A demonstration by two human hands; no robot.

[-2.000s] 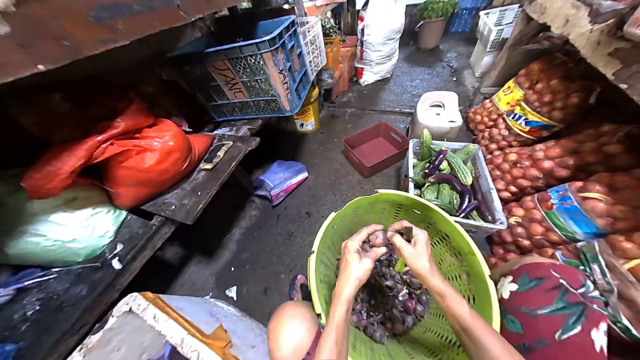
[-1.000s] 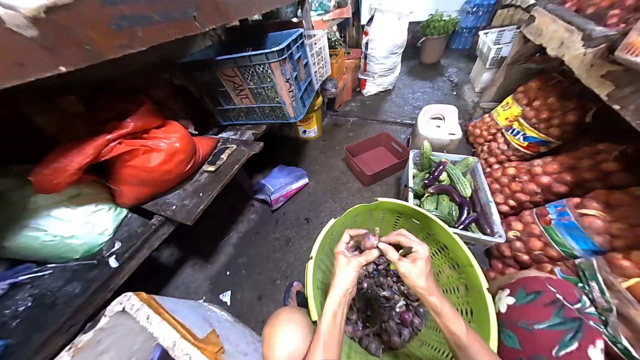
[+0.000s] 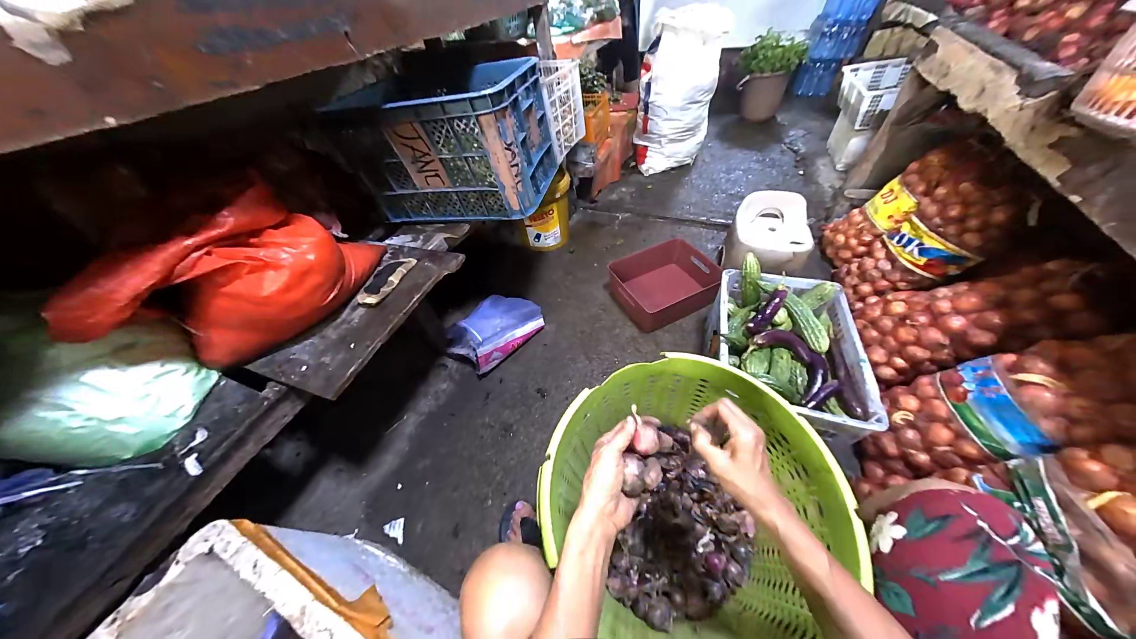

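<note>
A green plastic basket (image 3: 799,453) stands between my knees with a heap of small red onions (image 3: 683,568) and loose dark skins in it. My left hand (image 3: 612,470) holds a few of the onions (image 3: 646,437) above the heap, the uppermost one pinkish with a thin stem tip. To its right, over the basket, is my right hand (image 3: 732,444), its thumb and fingers bent close together; whether a bit of skin is between them cannot be told.
Just beyond the basket sit a white crate (image 3: 872,417) of eggplants and bitter gourds and a maroon bin (image 3: 661,284). Net sacks of onions (image 3: 941,328) line the right side. At left are a wooden bench (image 3: 355,328) with a red bag (image 3: 266,293), and a foam box (image 3: 204,568).
My hands, close together around one onion a second ago, are now apart, the right one away to the right. The onion between them then is no longer touched by my right hand.
</note>
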